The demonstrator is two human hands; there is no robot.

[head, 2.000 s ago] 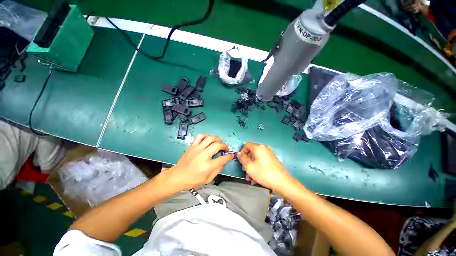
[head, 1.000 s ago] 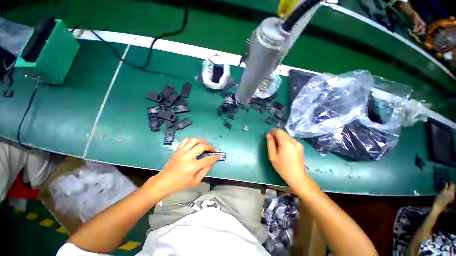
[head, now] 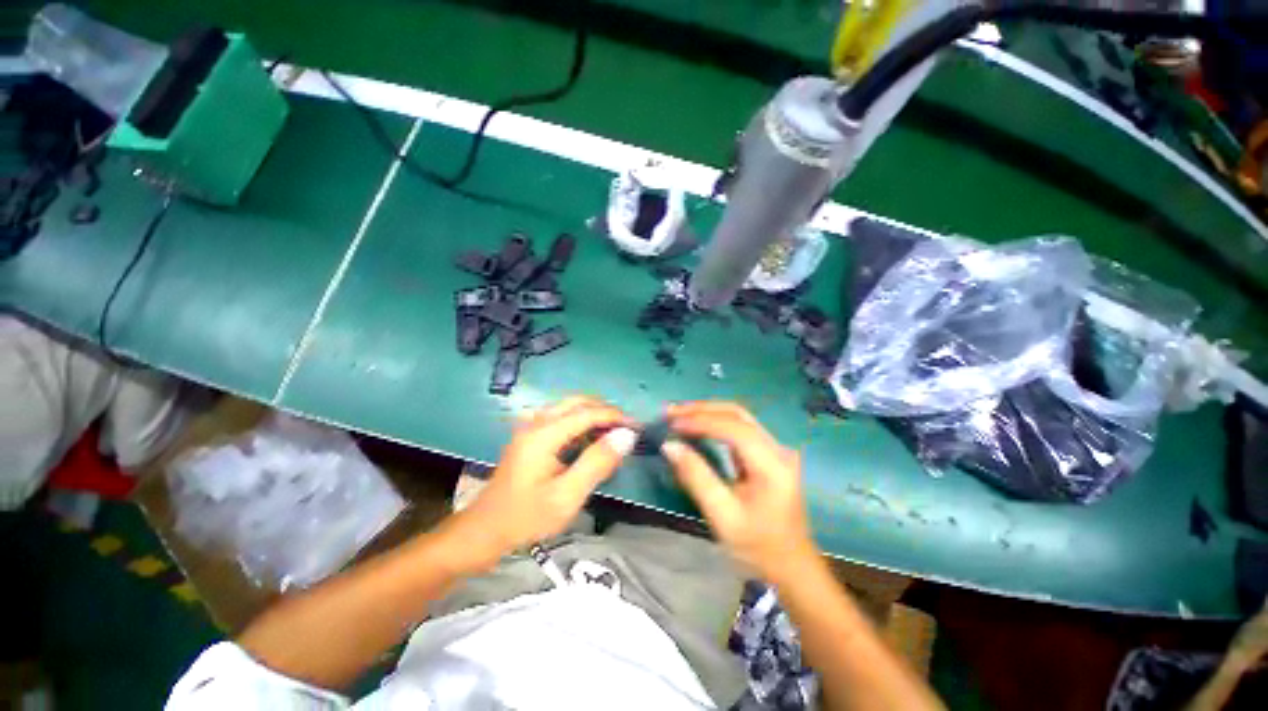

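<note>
My left hand and my right hand meet near the bench's front edge. Both grip a small black plastic housing between their fingertips, which hide most of it. Other black housings lie in a loose pile left of centre. Small black inserts lie in a heap beyond my hands. The grey electric screwdriver hangs above the heap, untouched.
Beyond the heap stand a small open bag of dark parts and a bag of screws. A large clear bag of black parts lies right, a green box stands left. A carton with clear bags is below left.
My right hand has come back from the right and joined my left hand at the housing. The screwdriver hangs at a slightly different tilt, and the whole view has shifted.
</note>
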